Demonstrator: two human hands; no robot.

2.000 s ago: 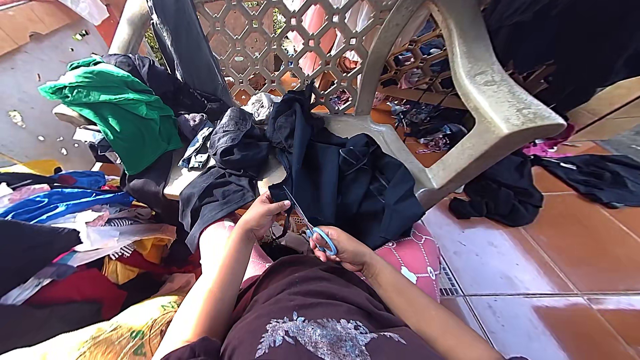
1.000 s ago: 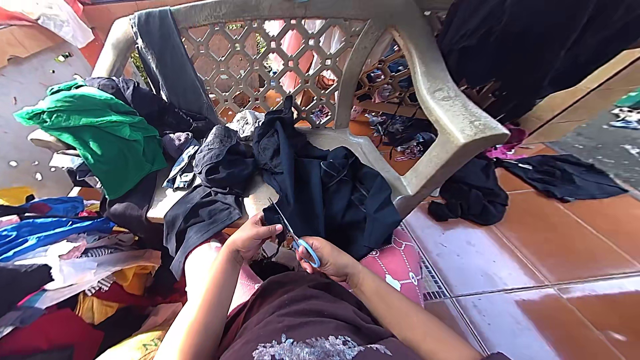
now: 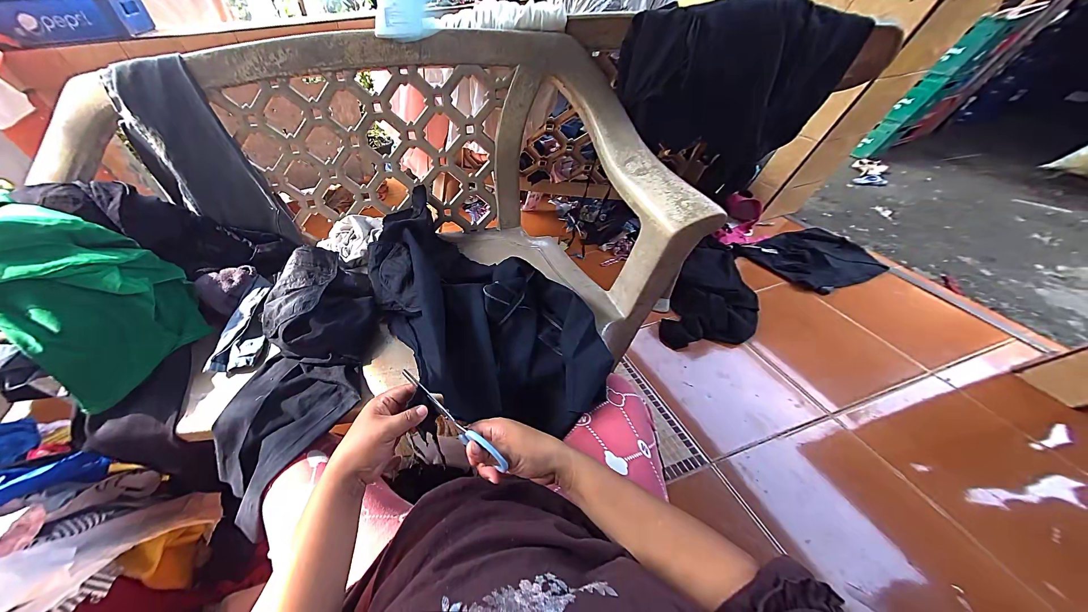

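Note:
My right hand [image 3: 518, 450] grips the blue-handled scissors [image 3: 484, 449], whose blades point up and left toward my left hand. My left hand [image 3: 382, 429] has thumb and fingers together near the blade tips, pinching what looks like a small piece of dark cloth; its edges are hard to make out. Just beyond both hands, a dark navy garment [image 3: 518, 348] lies bunched over the chair seat and reaches my lap. Left of it are a crumpled dark grey garment [image 3: 314, 306] and a small off-white cloth [image 3: 351, 239].
A plastic lattice-back chair [image 3: 663, 195] stands in front of me, with grey trousers [image 3: 183, 136] over its back. A green garment [image 3: 85, 297] and a pile of mixed clothes [image 3: 110, 527] lie at left. Black clothes [image 3: 714, 297] lie on the orange tiled floor [image 3: 850, 408] at right.
The view has shifted, showing more floor at right and more beyond the chair back. Both hands stay close together, with the scissors still in my right hand.

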